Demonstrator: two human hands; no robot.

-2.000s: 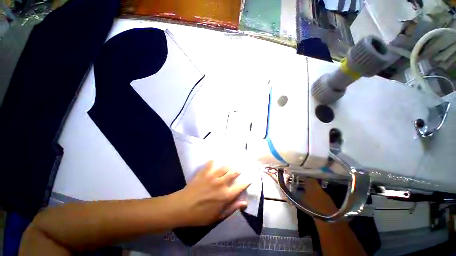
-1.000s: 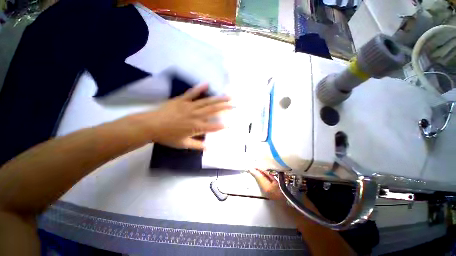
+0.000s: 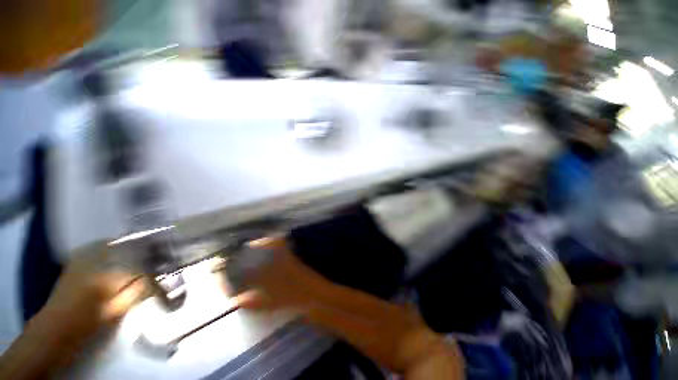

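The whole view is blurred. The white sewing machine head (image 3: 245, 156) spans the middle. My left hand (image 3: 97, 293) is at the lower left, beside the needle area; its fingers are too smeared to tell their state. My right hand (image 3: 268, 278) is under the machine arm, right of the needle area, also blurred; I cannot tell whether it holds anything. A dark cloth piece (image 3: 349, 249) lies just behind and right of my right hand. Some dark cloth (image 3: 36, 237) shows at the far left, partly hidden by my left hand and the machine.
The bright slide cover (image 3: 201, 312) lies between my hands. The grey table-edge ruler (image 3: 275, 356) runs below. An orange sheet (image 3: 44, 33) is at the top left. Another person (image 3: 587, 163) and dark, crumpled material are at the right.
The view has swung to the right, so the machine appears further left. My left hand has left the navy and white cloth and is near the needle area.
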